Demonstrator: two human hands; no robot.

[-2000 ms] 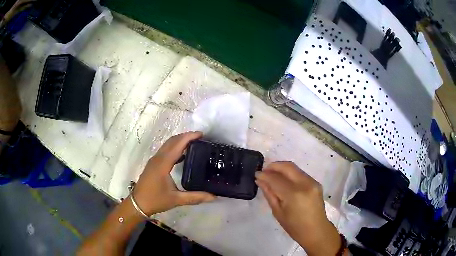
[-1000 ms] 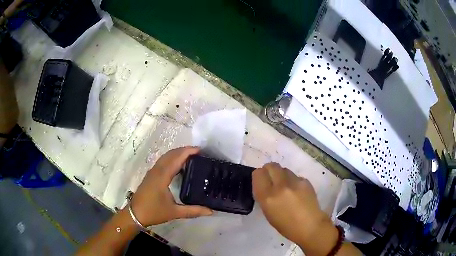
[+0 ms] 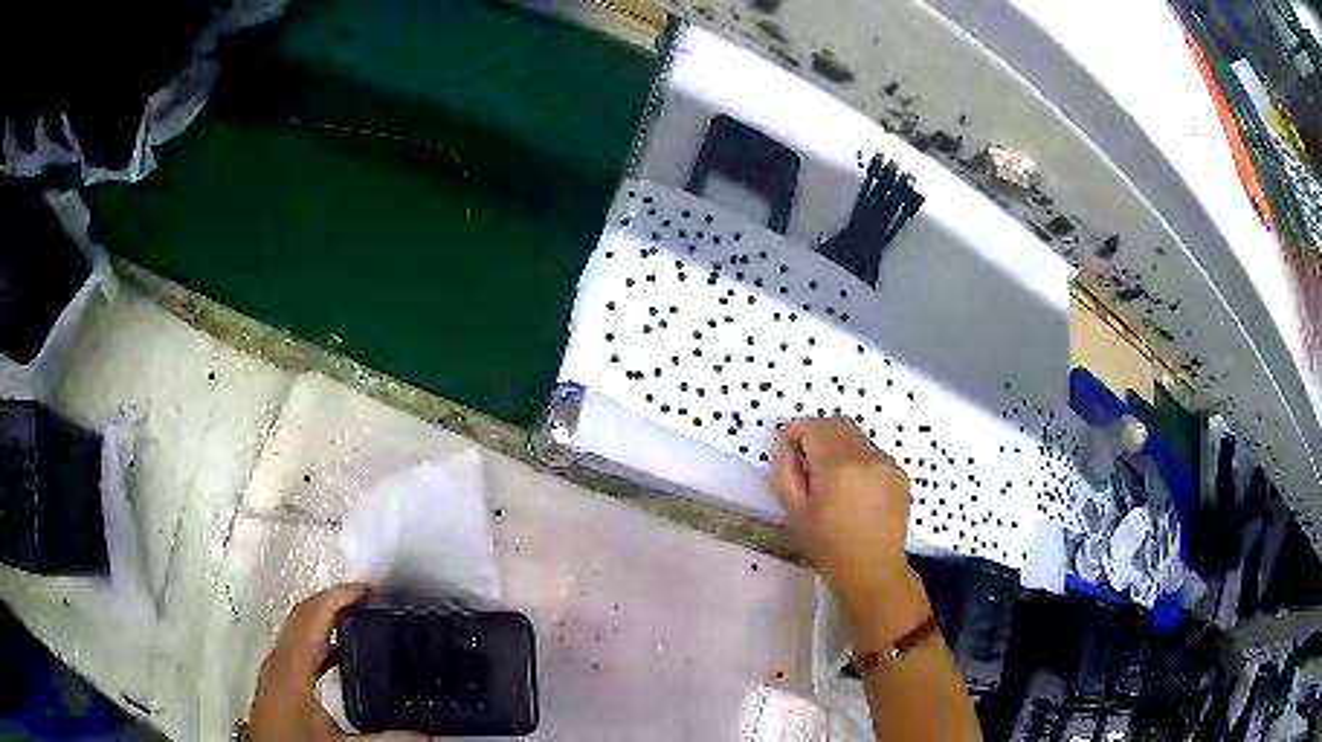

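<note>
A black rounded housing [image 3: 439,671] with a row of slots lies near the bottom of the view. My left hand [image 3: 308,678] holds it at its left end, partly cut off by the lower edge. My right hand [image 3: 845,486] is over the near edge of the white sheet [image 3: 957,345], which is covered with small black dots [image 3: 725,348]. Its fingers are curled at the dots. Whether a dot is between the fingertips cannot be seen. A thin white paper [image 3: 423,525] lies just behind the housing.
The green belt [image 3: 363,189] runs behind the bench [image 3: 638,609]. A black cover [image 3: 747,167] and a bunch of black strips [image 3: 876,218] lie on the sheet's far part. A blue bin [image 3: 1171,500] with whitish pieces is at right. Black units stand at left and lower right.
The view has swung right, so the sheet sits nearer the middle. My right hand has left the housing and moved to the dots. My left hand still holds the housing.
</note>
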